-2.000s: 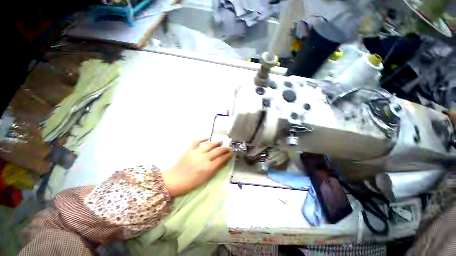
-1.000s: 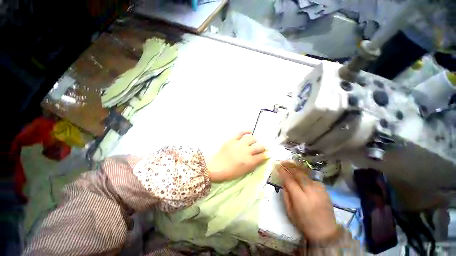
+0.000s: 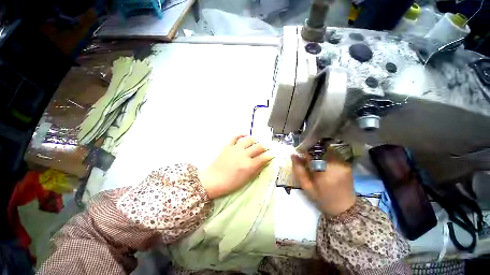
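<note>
Light green garment panels (image 3: 239, 217) lie bunched from the needle area down over the table's front edge. My left hand (image 3: 235, 165) lies flat on the green fabric, left of the needle, fingers pointing at the presser foot (image 3: 287, 139). My right hand (image 3: 326, 180) is right of the foot, partly under the machine head, fingers bent at the cloth edge; its fingertips are blurred, and whether it grips the cloth cannot be told. The off-white sewing machine head (image 3: 309, 88) stands over both hands' fingertips.
A phone (image 3: 403, 192) lies right of my right hand on light blue cloth, with black-handled scissors (image 3: 462, 220) beyond it. Green strips (image 3: 115, 102) lie on the brown board (image 3: 64, 115) at left. A red bag (image 3: 24, 196) is at lower left. A thread cone (image 3: 448, 29) stands behind the machine.
My right hand, out of view at first, came in at the needle and now sits slightly further under the machine head. My left hand stays on the green fabric. The camera view has shifted.
</note>
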